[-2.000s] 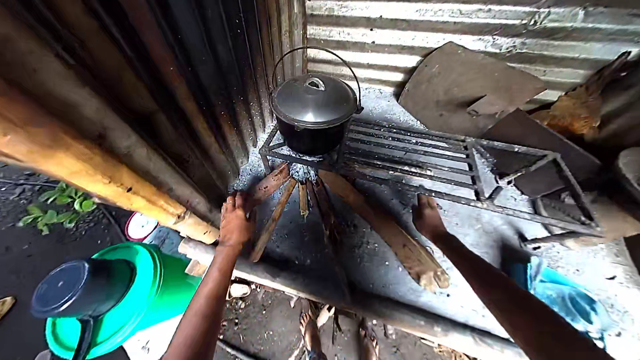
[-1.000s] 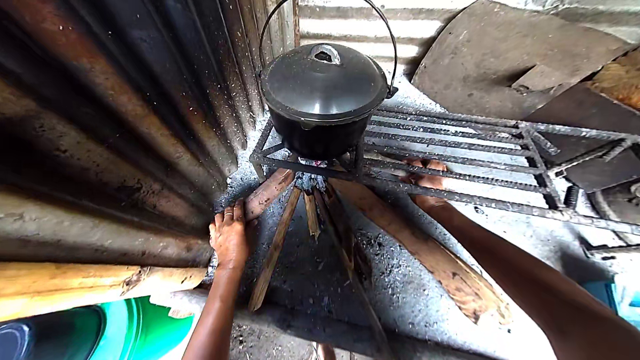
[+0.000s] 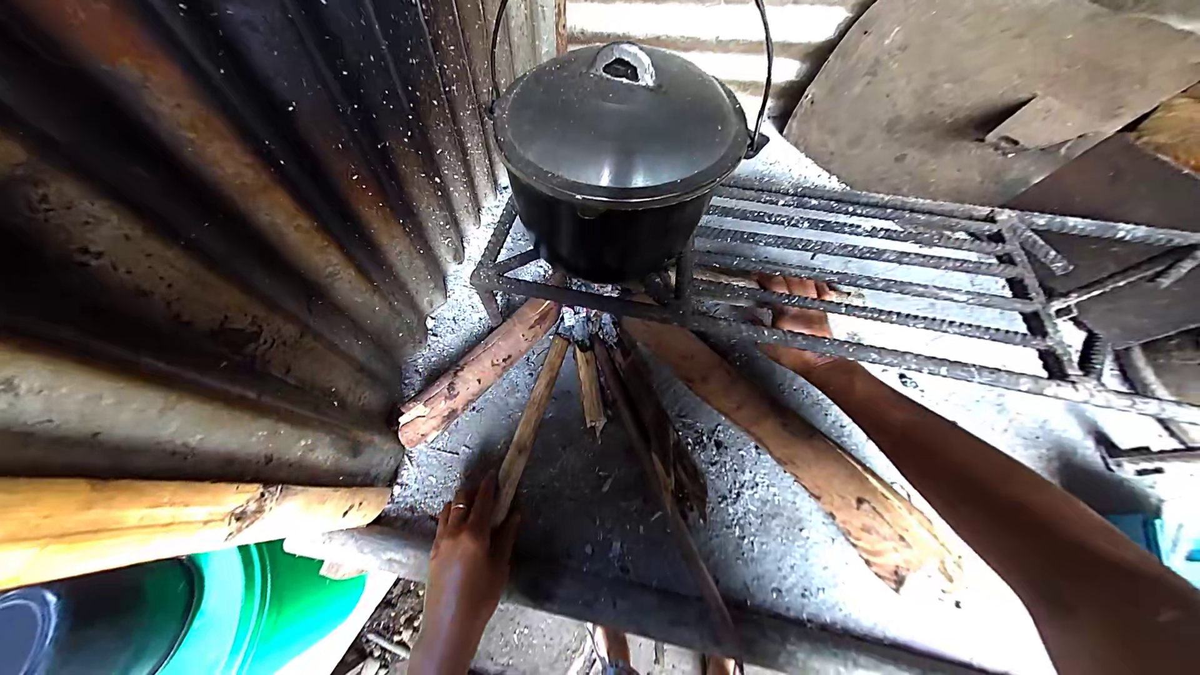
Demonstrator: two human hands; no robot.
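A lidded black cast pot (image 3: 619, 159) rests on the left end of a sooty metal grate (image 3: 862, 244), its wire handle upright. Beneath it, several pieces of firewood meet at glowing, ashy embers (image 3: 591, 323). My left hand (image 3: 472, 539) is at the near end of a thin stick (image 3: 532, 422), fingers around that end. My right hand (image 3: 797, 319) reaches under the grate, right of the embers, partly hidden by the bars; whether it holds the wood there cannot be told. A thick reddish log (image 3: 478, 375) lies left of the thin stick, and a wide split plank (image 3: 797, 450) lies to the right.
Corrugated metal sheeting (image 3: 234, 216) stands close on the left. A yellowish pole (image 3: 187, 520) and a green plastic container (image 3: 305, 591) are at the lower left. Flat brown sheets (image 3: 937, 103) lean at the back right. A wooden beam (image 3: 581, 595) edges the ashy surface.
My left hand has moved from beside the thick log to the near end of the thin stick. The right hand, earlier near the plank, is under the grate. The view has moved closer.
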